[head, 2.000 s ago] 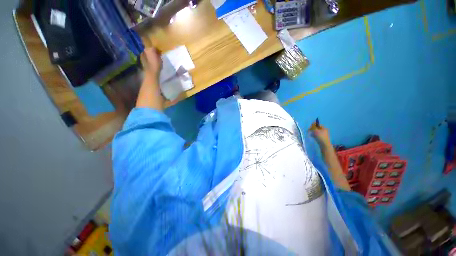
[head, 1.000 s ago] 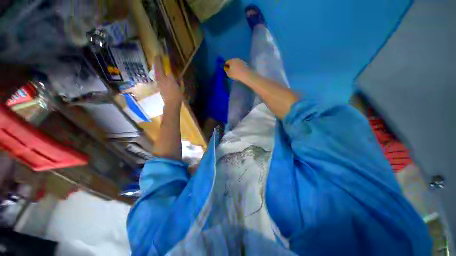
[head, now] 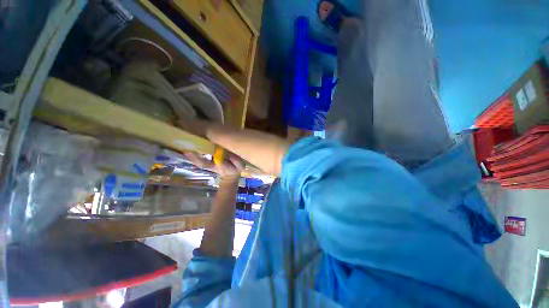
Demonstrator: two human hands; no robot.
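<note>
My left hand (head: pixel 226 168) is raised at the edge of a wooden shelf (head: pixel 120 123), with its fingers around a small yellow tool (head: pixel 218 155), mostly hidden. My right forearm crosses just above it and reaches left into the shelf. My right hand (head: pixel 198 127) is blurred and dim there, so its fingers and anything in them cannot be made out. Greyish, blurred items (head: pixel 141 90) and a pale rounded sheet-like thing (head: pixel 207 102) lie inside the shelf compartment.
A wooden drawer (head: pixel 220 30) is at the top. A blue plastic stool (head: pixel 301 78) stands on the blue floor beside my leg. Clear plastic bags (head: pixel 54 174) hang or lie at the left. Red trays (head: pixel 521 159) are stacked at the right, beside a brown box (head: pixel 530 96).
The view has turned from the wooden tabletop to the open shelf and drawers. My right arm has moved from beside my leg across to the shelf, over my left hand.
</note>
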